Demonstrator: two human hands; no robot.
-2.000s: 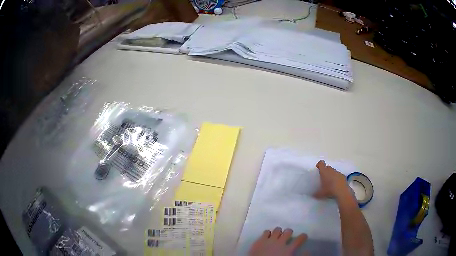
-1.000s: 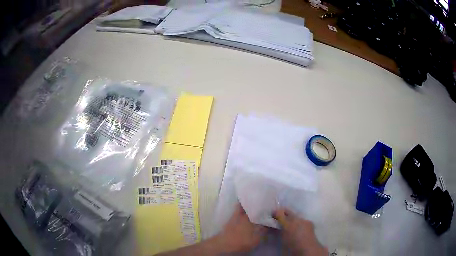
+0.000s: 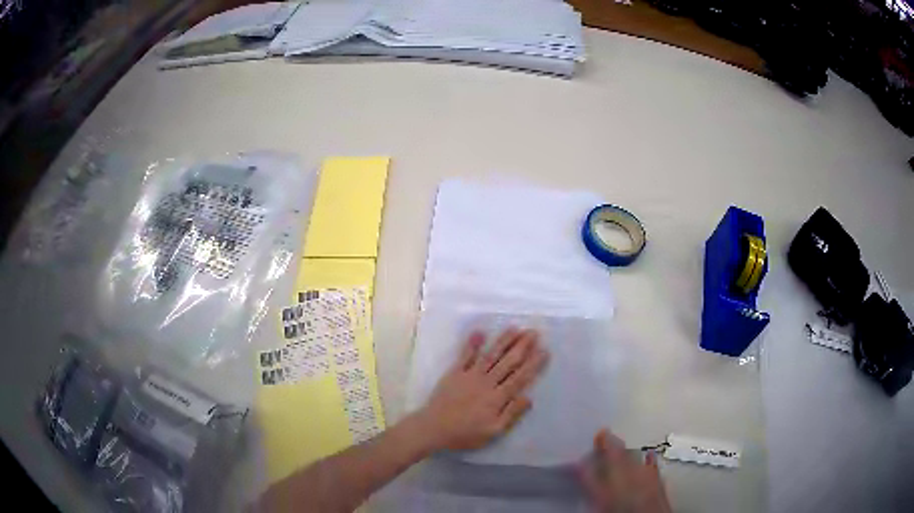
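Note:
A stack of white tissue paper [image 3: 516,235] lies in front of me, with a folded tissue sheet over its lower part. A greyish shape shows through near the bottom; what it is, I cannot tell. My left hand [image 3: 486,391] lies flat on the folded tissue with its fingers spread. My right hand [image 3: 623,476], blurred and partly cut off by the bottom edge, is at the tissue's lower right corner; its grip is unclear. A white hang tag [image 3: 702,451] on a black cord lies just right of it.
Yellow label backing [image 3: 346,210] with barcode stickers [image 3: 316,331], clear polybags [image 3: 200,240] and packed bags [image 3: 150,421] lie left. A blue tape roll [image 3: 613,235], blue tape dispenser [image 3: 732,281] and black zip bags [image 3: 830,263] are right. A paper stack [image 3: 431,35] is at the far edge.
My left hand has moved from the tissue's lower edge to lie flat on it. My right hand has moved right and down. The hang tag now shows fully. The camera view has shifted.

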